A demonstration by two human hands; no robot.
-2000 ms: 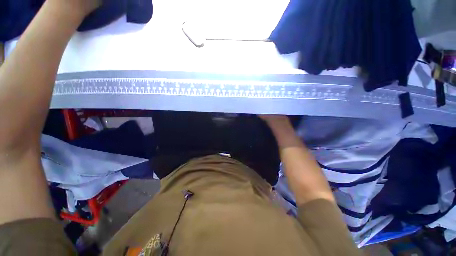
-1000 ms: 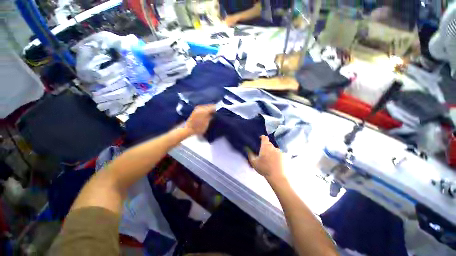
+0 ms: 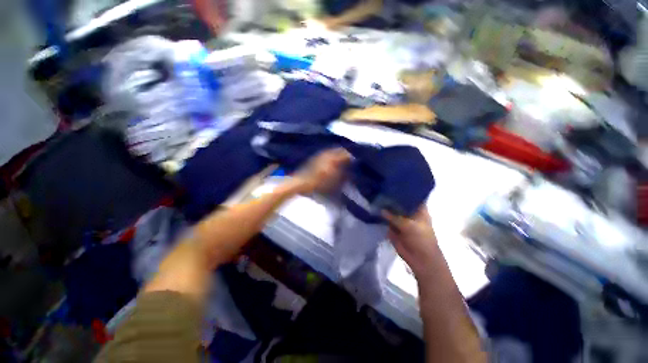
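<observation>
The head view is blurred. My left hand [image 3: 328, 170] and my right hand [image 3: 408, 225] hold a navy cloth piece [image 3: 401, 177] over the white tabletop. Light grey cloth [image 3: 357, 244] hangs from it between my hands, over the table's front edge. My left hand grips its left part and my right hand its lower right edge; the fingertips are too blurred to tell apart. More navy cloth [image 3: 227, 152] lies on the table to the left, reaching up behind my left hand.
The sewing machine [image 3: 547, 227] stands at the right, with navy cloth [image 3: 533, 312] below it. White bundles [image 3: 160, 106] lie at the upper left. A dark grey cloth heap [image 3: 78, 184] is at the left. A red basket [image 3: 526, 150] stands behind the table.
Since one second ago, both hands have moved right with the cloth. The navy part now lies upper right and the grey part hangs down between my hands. Earlier, the view faced down at the table edge.
</observation>
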